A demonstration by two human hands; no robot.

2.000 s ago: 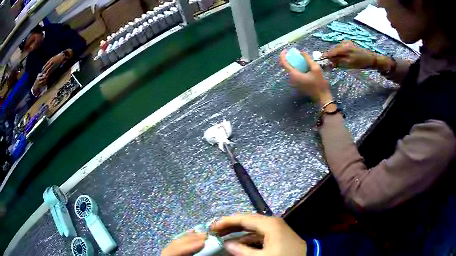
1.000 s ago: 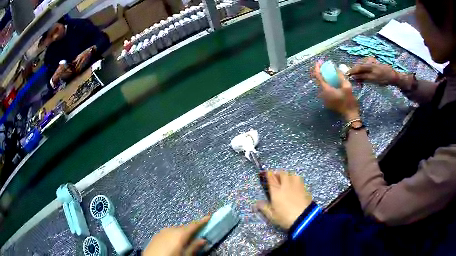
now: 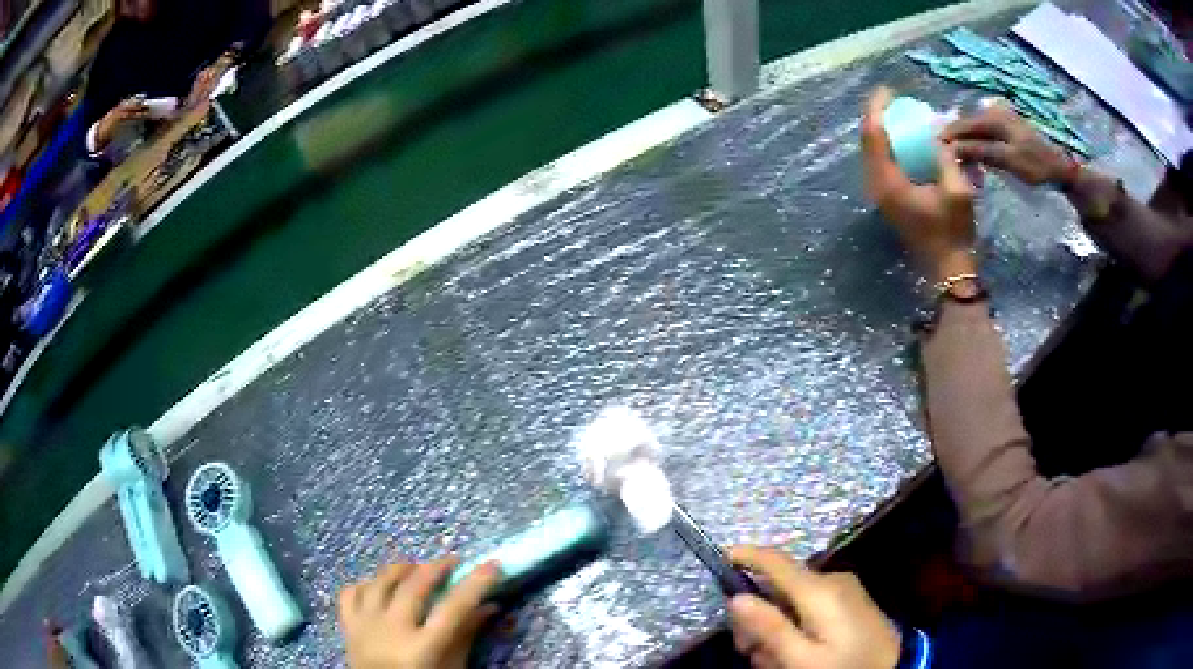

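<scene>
My left hand (image 3: 416, 614) is closed around the near end of a mint fan handle (image 3: 543, 546) that lies on its side on the bubble-wrap bench covering (image 3: 497, 353). Its far end points right; the end under my hand is hidden. My right hand (image 3: 814, 614) grips the black handle of a padded hammer (image 3: 631, 464). The hammer's white wrapped head is just beyond the right end of the fan handle, slightly blurred. I cannot tell whether they touch.
Several mint fans (image 3: 249, 555) lie at the left. The green conveyor (image 3: 523, 118) runs behind the pale edge. A neighbouring worker's hands (image 3: 932, 196) hold a round mint part at the right, near a pile of mint strips (image 3: 1007, 79) and a white sheet (image 3: 1106, 81). Another person (image 3: 164, 65) sits across.
My right hand has taken the hammer off the bench and moved it nearer the fan handle. My left hand keeps the fan handle, now lower on the bench. The view has shifted.
</scene>
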